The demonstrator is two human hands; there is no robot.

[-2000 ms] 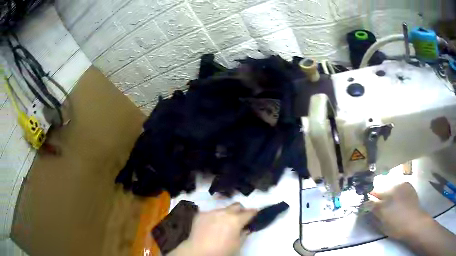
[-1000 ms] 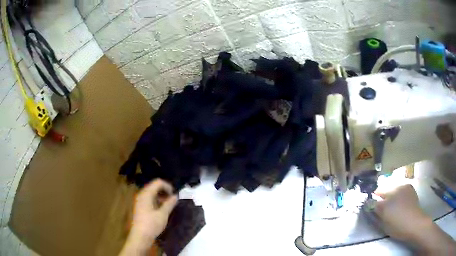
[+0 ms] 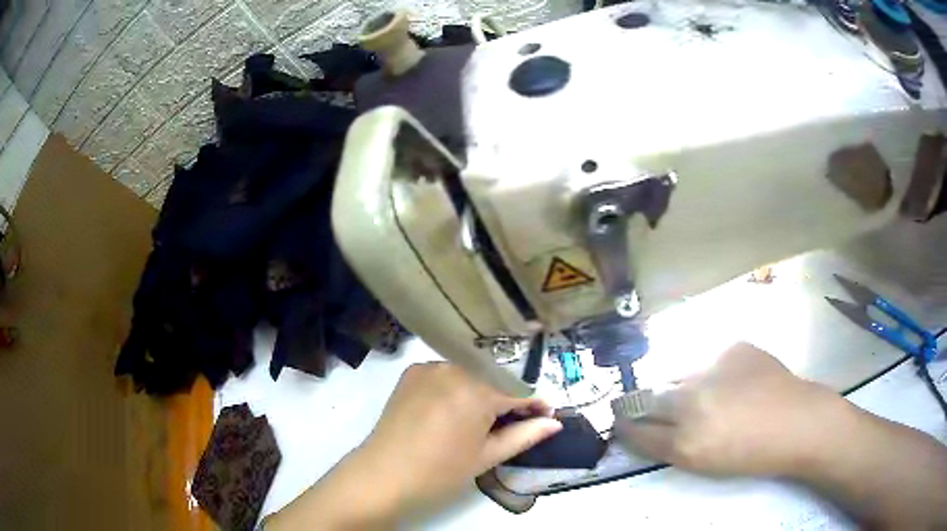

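My left hand (image 3: 457, 430) holds a small dark fabric piece (image 3: 561, 441) between thumb and fingers on the machine bed, its plain black side up and its pointed end to the right. My right hand (image 3: 706, 415) is at the knurled knob (image 3: 633, 403), right of the presser foot area; its fingertips are partly hidden, and whether they grip anything is unclear. The sewing machine head (image 3: 623, 197) stands above both hands. A stack of patterned brown fabric pieces (image 3: 237, 467) lies at the left by the orange edge.
A large heap of black pieces (image 3: 249, 218) lies against the brick-patterned wall (image 3: 125, 83). Blue-handled thread snips (image 3: 888, 322) lie open at the right. A brown cardboard panel (image 3: 73, 311) stands at the far left. A cream knob (image 3: 393, 39) tops the machine head.
The view has moved closer to the machine. My left hand has moved from the patterned stack to the machine bed and now holds a fabric piece. My right hand stays by the knurled knob.
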